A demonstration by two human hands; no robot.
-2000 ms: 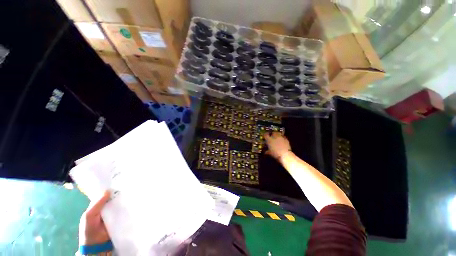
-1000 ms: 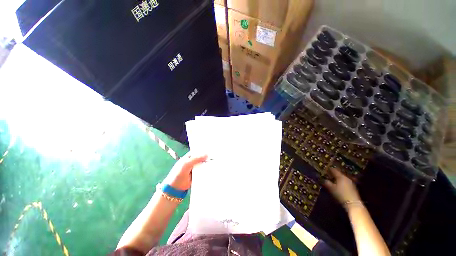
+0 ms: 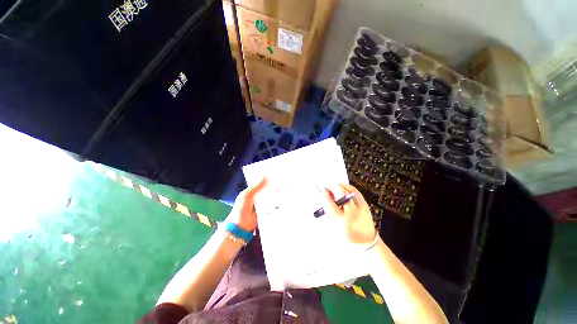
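Note:
A stack of white paper sheets with faint print is in front of me. My left hand grips its left edge, thumb on top. My right hand is over the right part of the top sheet and holds a dark pen, which points to the left. Whether the pen touches the paper cannot be told. Populated PCB panels lie in the open black tote to the right, partly hidden by the sheets and my right hand.
A clear blister tray with black oval parts rests across the tote's far edge. Stacked black totes stand at the left. Brown cartons are behind, another carton at the right. A blue pallet and striped tape show on the floor.
My right hand has left the panels in the tote and is now over the sheets with a pen. My left hand still holds the stack. The view has shifted.

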